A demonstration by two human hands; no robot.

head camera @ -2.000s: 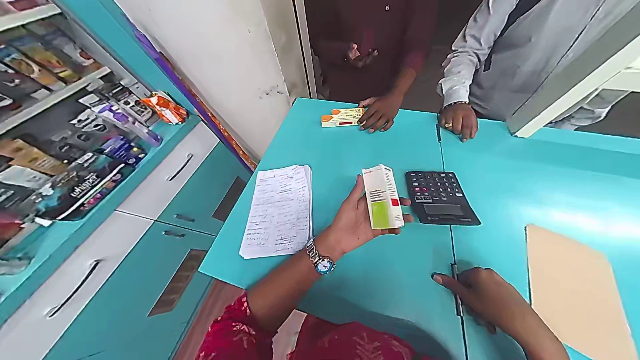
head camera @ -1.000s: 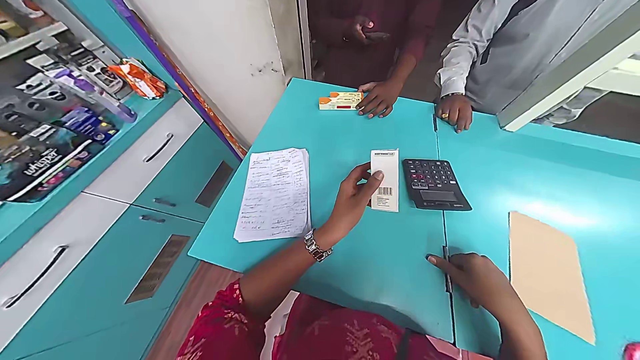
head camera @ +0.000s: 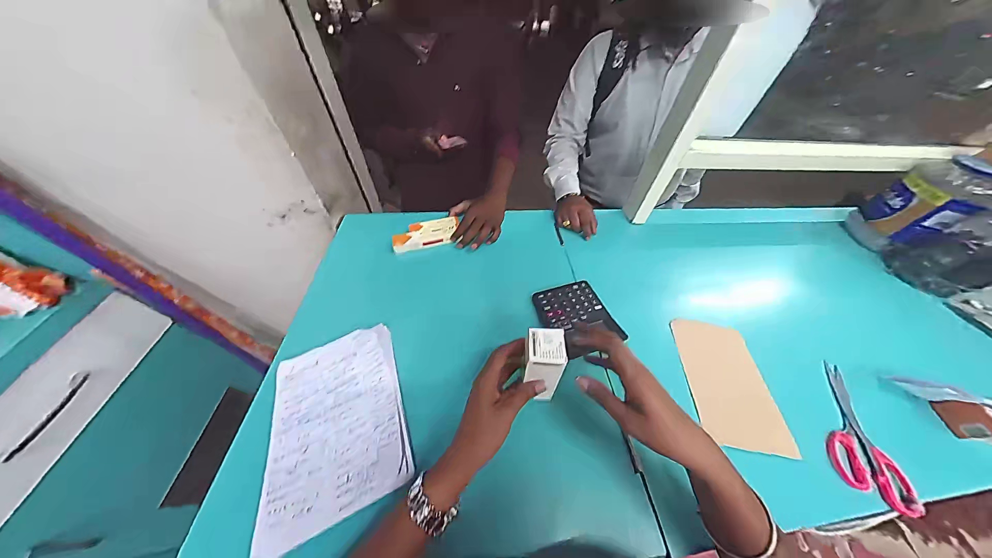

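Note:
My left hand, with a metal watch on its wrist, holds a small white carton by its sides above the teal counter. The carton's end with small print faces up toward me. Just right of it, my right hand has its fingers apart and holds nothing; its fingertips are near the carton and overlap the lower part of a black calculator. Handwritten paper sheets lie left of my left hand, and a piece of brown paper lies right of my right hand.
Across the counter, one person's hand touches orange and white cartons; another person's hand rests on the far edge. Scissors with pink handles lie at the right, beyond them a brown item in clear plastic. Plastic containers stand far right.
My right hand has left the counter seam and come up beside the carton. The carton, shown side-on before, now has its end toward me. The view has shifted right.

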